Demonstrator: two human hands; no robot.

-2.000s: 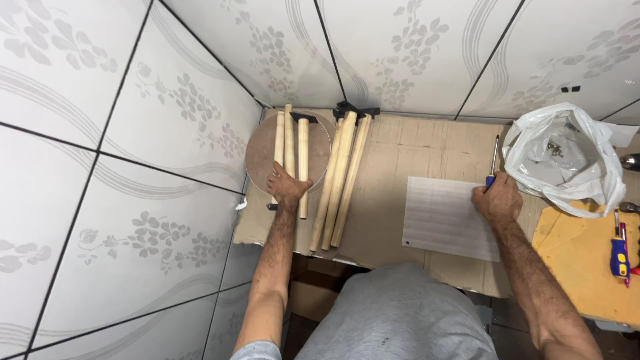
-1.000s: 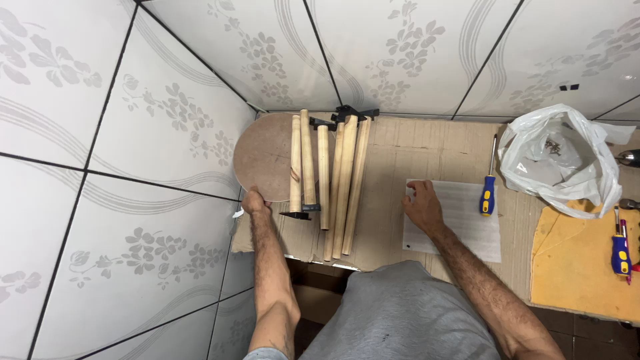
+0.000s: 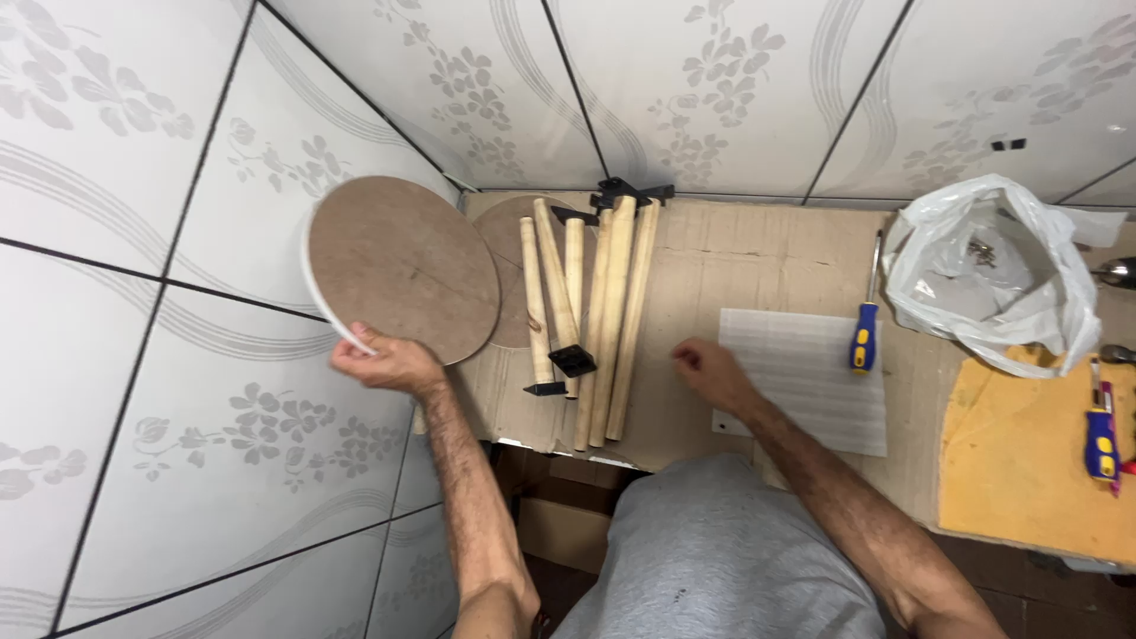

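Observation:
My left hand [image 3: 386, 359] grips the white-edged rim of a round brown board [image 3: 404, 266], which is raised and tilted against the left side. A second round board [image 3: 501, 266] lies on the cardboard, partly under several turned wooden legs [image 3: 612, 328]. Some legs carry black plastic brackets [image 3: 572, 360] at their ends. My right hand [image 3: 710, 373], fingers curled with nothing visible in them, hovers near the left edge of a white foam sheet [image 3: 799, 382]. On that sheet's right part rests a blue and yellow screwdriver [image 3: 863, 337].
A white plastic bag [image 3: 994, 275] holding small screws sits at the right. Beside it, a yellow cloth [image 3: 1021, 461] bears another blue and yellow screwdriver [image 3: 1101, 444]. Tiled walls bound the cardboard-covered surface [image 3: 745, 257] at the left and back.
My left hand has lifted a round board up and to the left, uncovering another beneath. My right hand has let go of the screwdriver and moved left. The shorter legs have shifted right.

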